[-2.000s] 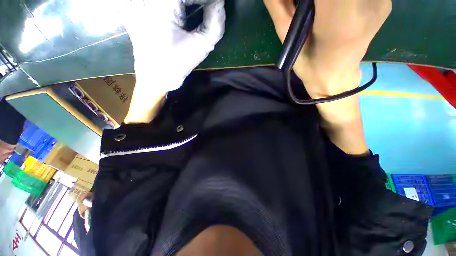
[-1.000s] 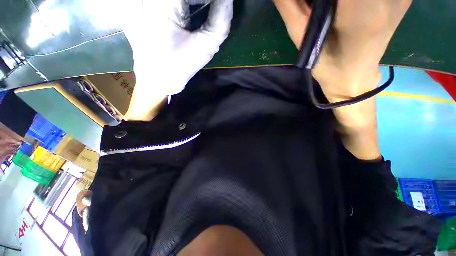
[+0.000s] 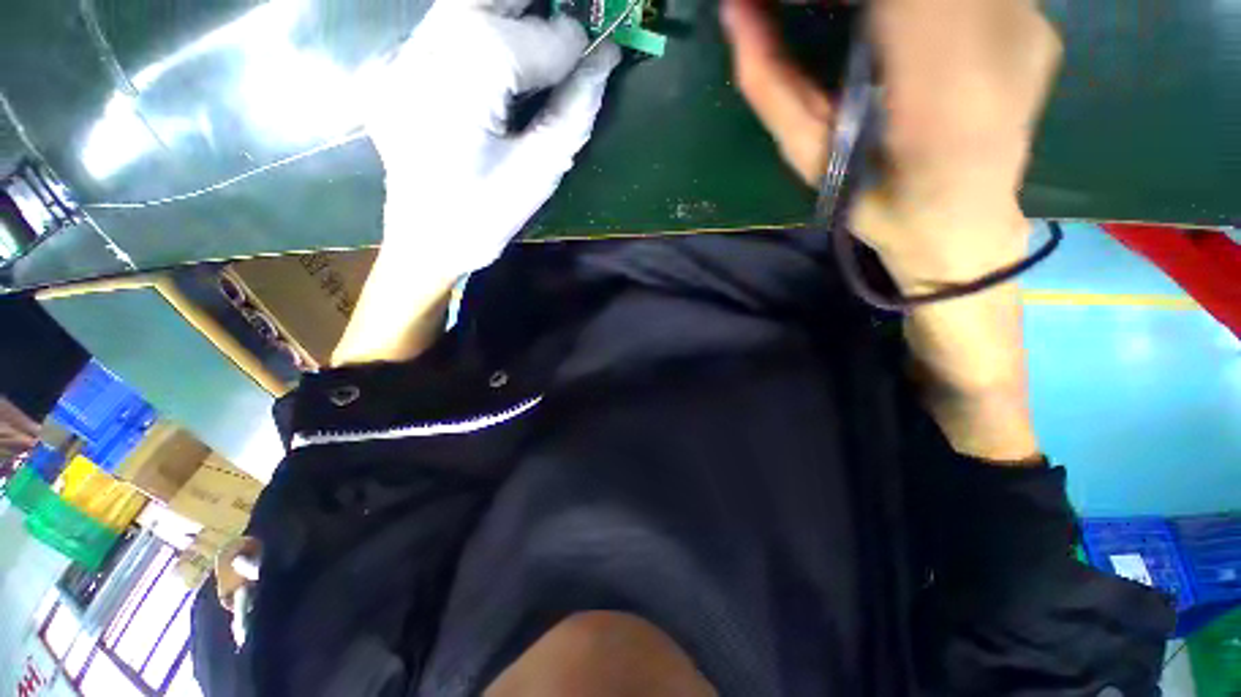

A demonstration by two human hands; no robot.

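Note:
My left hand (image 3: 476, 136), in a white glove, is at the top edge with thumb and fingers pinched on a thin silvery solder wire (image 3: 272, 169). The wire runs left along the bench and its end passes over a small green circuit board (image 3: 629, 25), cut off by the top edge. My bare right hand (image 3: 939, 123) is blurred and partly cut off by the top edge. It holds the black handle of a soldering iron (image 3: 847, 143); the cord loops under my wrist. The iron's tip is not visible.
The dark green bench (image 3: 681, 177) has a bright glare at left. An open carton (image 3: 306, 293) stands below its left edge. Blue crates (image 3: 1157, 556) stand on the floor at lower right, and cartons (image 3: 191, 477) and coloured crates at lower left. Part of another person (image 3: 234, 579) shows there.
The green board has come into view at the top edge. My right hand is now blurred by motion. The bench edge sits lower in the picture.

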